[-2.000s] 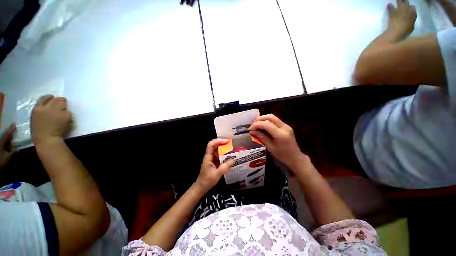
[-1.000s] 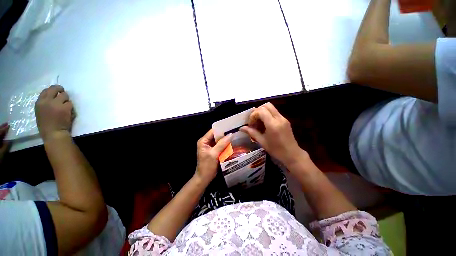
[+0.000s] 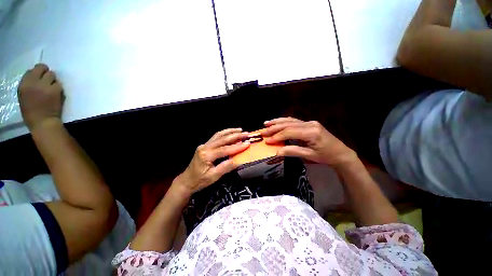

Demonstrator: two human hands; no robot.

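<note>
The printed retail carton (image 3: 255, 153) stands on my lap below the table's edge, its orange top flap folded down over the opening. A small dark clip (image 3: 254, 138) shows on the orange flap between my fingertips. My left hand (image 3: 216, 156) lies on the left side of the carton top, fingers on the flap. My right hand (image 3: 302, 141) lies on the right side, fingers spread over the flap. The carton's front face is mostly in shadow, and its contents are hidden.
The white table (image 3: 275, 43) with dark seams spans the top. At left a person's hand (image 3: 41, 94) rests by clear plastic bags (image 3: 12, 102). At right a person's bent arm (image 3: 431, 54) leans on the table. A small black object (image 3: 244, 85) sits at the table edge.
The top flap stood up with its pale inner face showing; it is now folded down, orange side up. Both hands have moved onto it. The left neighbour's hand has shifted up and left.
</note>
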